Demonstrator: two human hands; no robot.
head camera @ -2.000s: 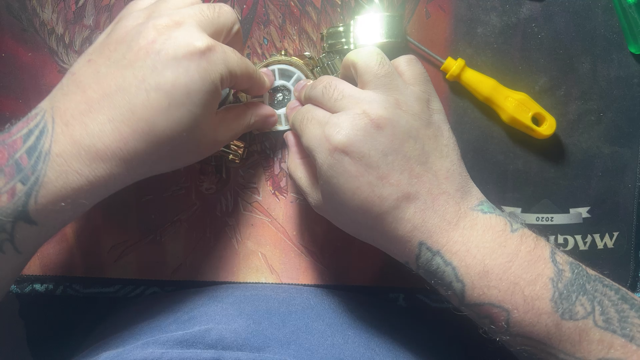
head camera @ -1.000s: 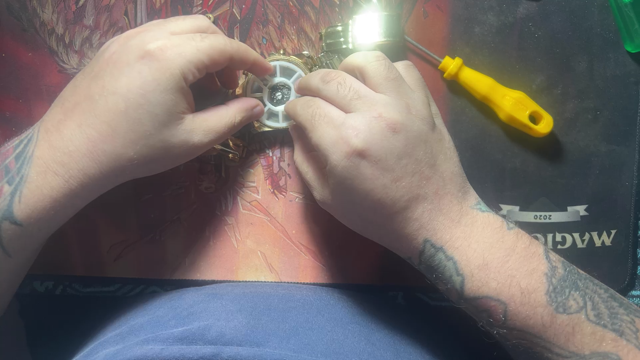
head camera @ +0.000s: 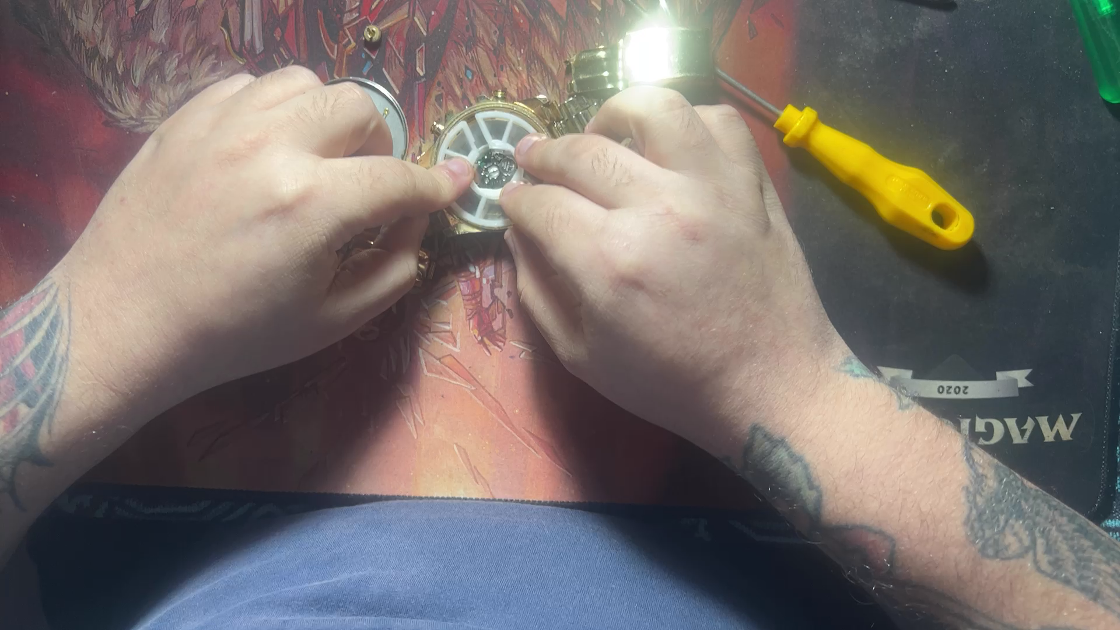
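A gold-coloured wristwatch case [head camera: 435,150] lies at the upper middle with a white spoked plastic ring [head camera: 479,206] inside it and part of the movement [head camera: 495,170] showing at the centre. My left hand [head camera: 280,188] presses its thumb on the ring's left side, with its other fingers curled at the case and bracelet. My right hand [head camera: 652,214] touches the ring's right side with thumb and index fingertips. A round metal disc with a shiny rim [head camera: 395,118] shows behind my left hand's knuckles. The watch's metal bracelet [head camera: 577,114] runs partly under my right hand.
A bright light [head camera: 652,54] glares beside a gold metal part at the top. To its right lies a screwdriver with a yellow handle [head camera: 884,179]. A green handle [head camera: 1099,48] reaches in at the top right corner. A small brass-coloured piece [head camera: 372,35] sits on the printed mat [head camera: 490,420].
My left index finger has come away from the top of the white ring, and the left thumb now rests on its left side. The right hand has stayed at the ring's right side.
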